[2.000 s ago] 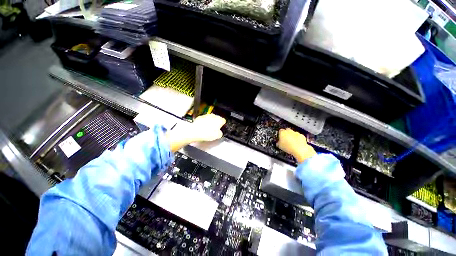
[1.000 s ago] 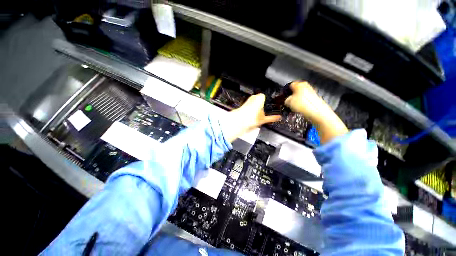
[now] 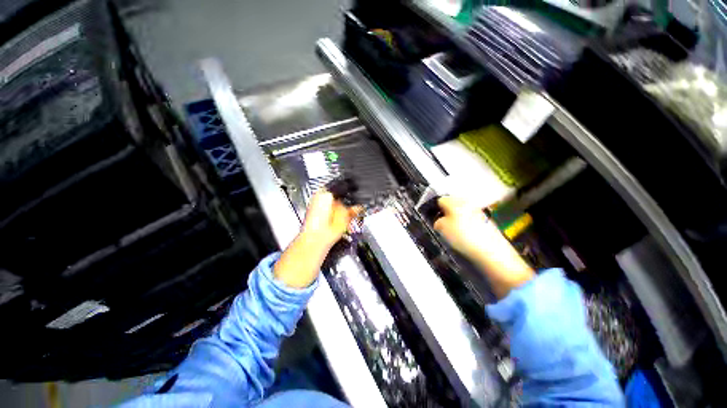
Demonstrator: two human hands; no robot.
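Observation:
My left hand (image 3: 325, 219) is over the far end of the black circuit board (image 3: 371, 315), beside the slatted metal plate. Dark coverings show at its fingertips; whether it holds a part I cannot tell. My right hand (image 3: 470, 235) is at the shelf-side edge of the boards, near the far end of a long white-topped block (image 3: 422, 295). Its fingertips are dark and blurred, and I cannot tell if they hold anything. The block lies along the board between my two forearms.
The slatted metal plate (image 3: 363, 169) with a white label and green dot lies beyond my hands. A conveyor rail (image 3: 267, 179) runs along the left. Stacked black crates (image 3: 96, 231) stand beside it. Yellow components (image 3: 498, 153) and a loose grey heap (image 3: 610, 323) are on the right shelf.
The view has swung left toward the line's end. Both hands have left the component bins; my left hand is over the board's far end, my right hand by the shelf-side edge.

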